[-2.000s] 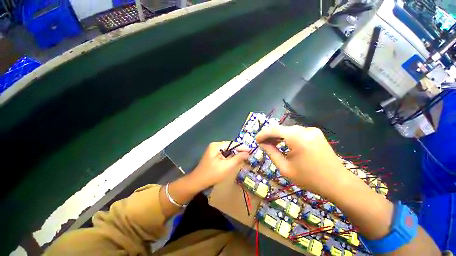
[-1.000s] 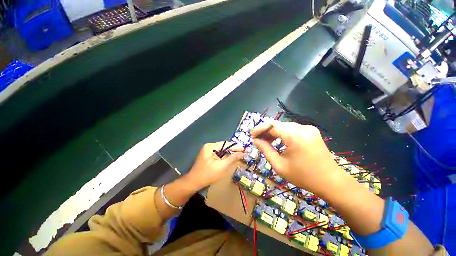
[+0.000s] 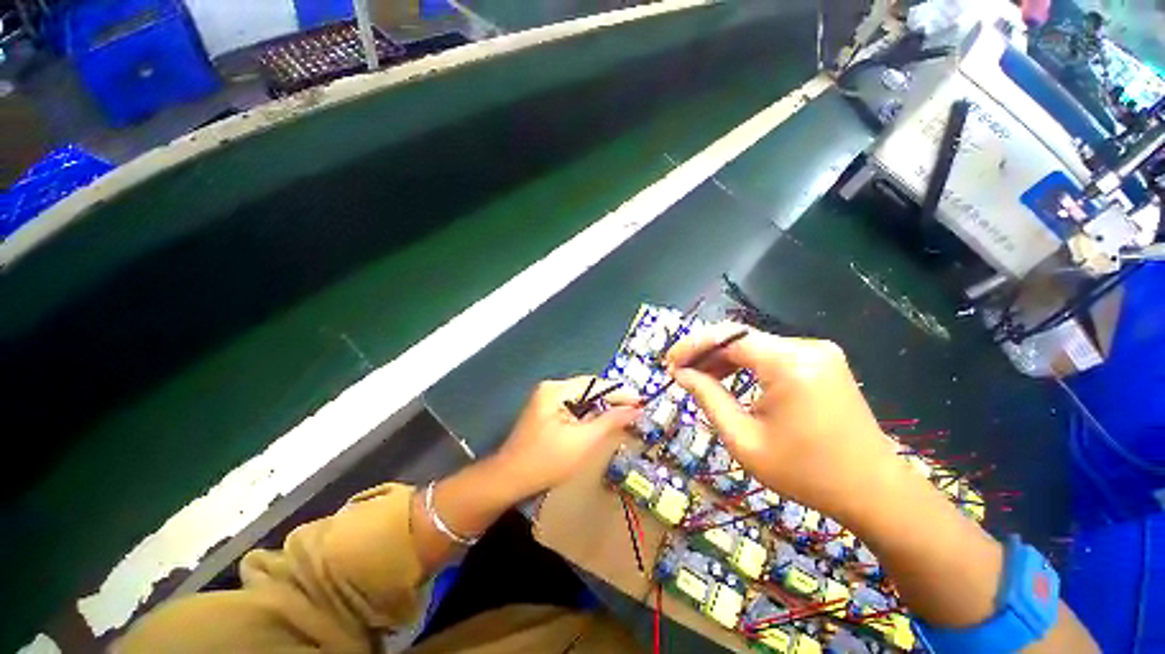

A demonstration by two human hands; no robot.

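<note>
My left hand [image 3: 558, 434] is at the left edge of the boards and holds a small bunch of black lead wires [image 3: 585, 400] between thumb and fingers. My right hand [image 3: 779, 396] is over the boards, with a single black lead wire [image 3: 718, 348] pinched between thumb and forefinger. Its lower end is near a board at the upper left of the group; whether it is seated cannot be told. Circuit boards [image 3: 701, 585] with yellow blocks lie in tight rows on a tan carrier board [image 3: 578, 523]. Red and black wires stick out from them. My right hand hides part of the rows.
A green conveyor belt [image 3: 422, 230] with a worn cream edge rail [image 3: 511, 288] runs along the left. Loose black wires [image 3: 744, 302] lie beyond the boards. A white machine [image 3: 977, 153] stands at the upper right, with blue bins [image 3: 1124, 422] at the right edge.
A dark wire now shows above my right fingertips, where none showed clearly a second ago. My left hand stays beside the boards with its bunch. The camera view has shifted slightly.
</note>
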